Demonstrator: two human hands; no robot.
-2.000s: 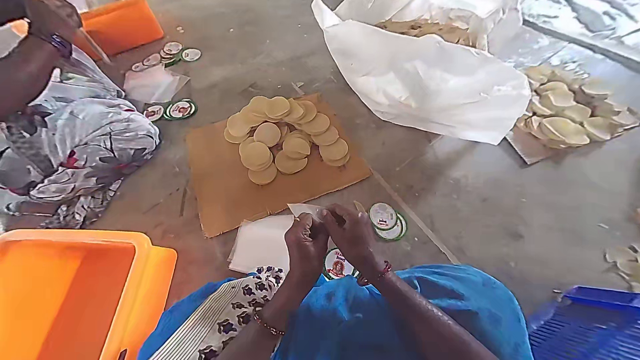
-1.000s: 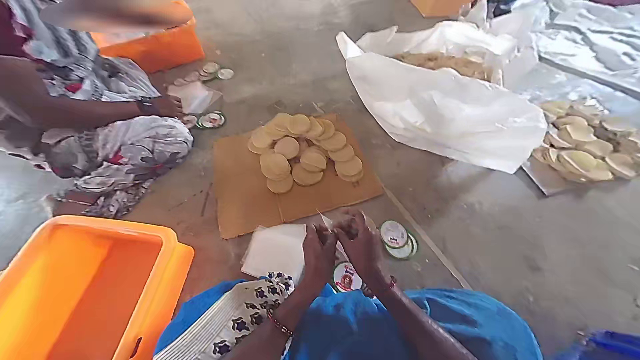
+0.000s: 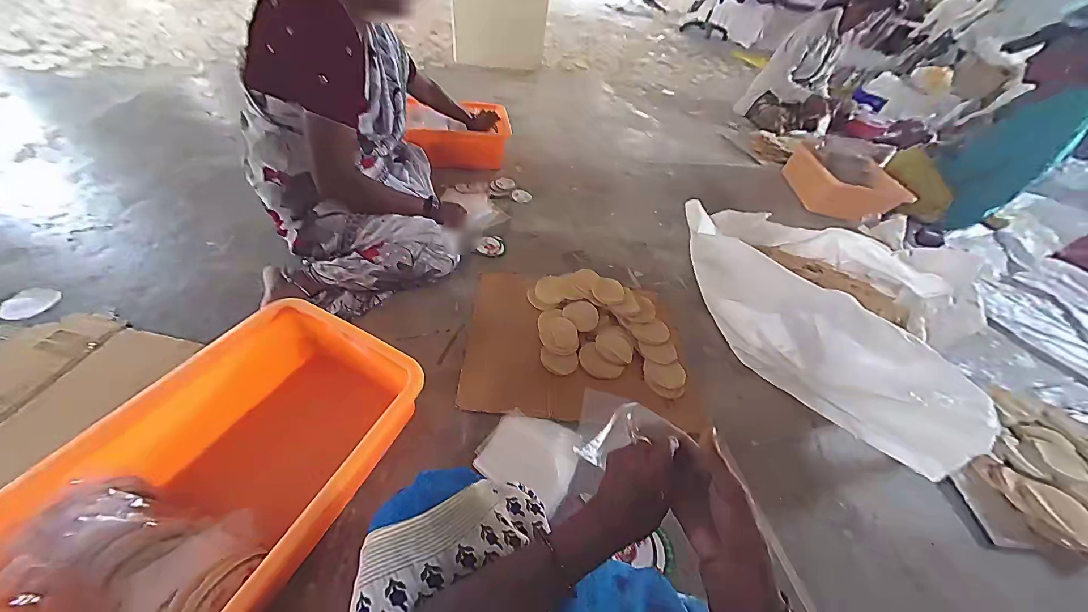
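Note:
My left hand [image 3: 633, 480] and my right hand [image 3: 701, 476] meet at the fingers over my lap, pinching the edge of a clear plastic bag [image 3: 625, 425]. The bag fans out to the upper left of the fingers. Just left of it lies a pile of clear plastic bags [image 3: 531, 450] on the floor. Beyond my hands, several stacks of pale round discs [image 3: 612, 344] rest on a brown cardboard sheet [image 3: 501, 340]. Under my forearms, a round printed label [image 3: 644, 551] shows partly.
An orange tub [image 3: 340, 425] at left holds filled clear packets [image 3: 127, 544]. A co-worker [image 3: 340, 170] sits beyond it beside another orange tub [image 3: 467, 149]. At right lie a white sack [image 3: 816, 357] and more discs [image 3: 1054, 459]. Flattened cardboard [image 3: 85, 365] lies far left.
The view has swung left and up. The clear bag now shows opened out above my fingers. The co-worker's one arm now reaches to the far orange tub.

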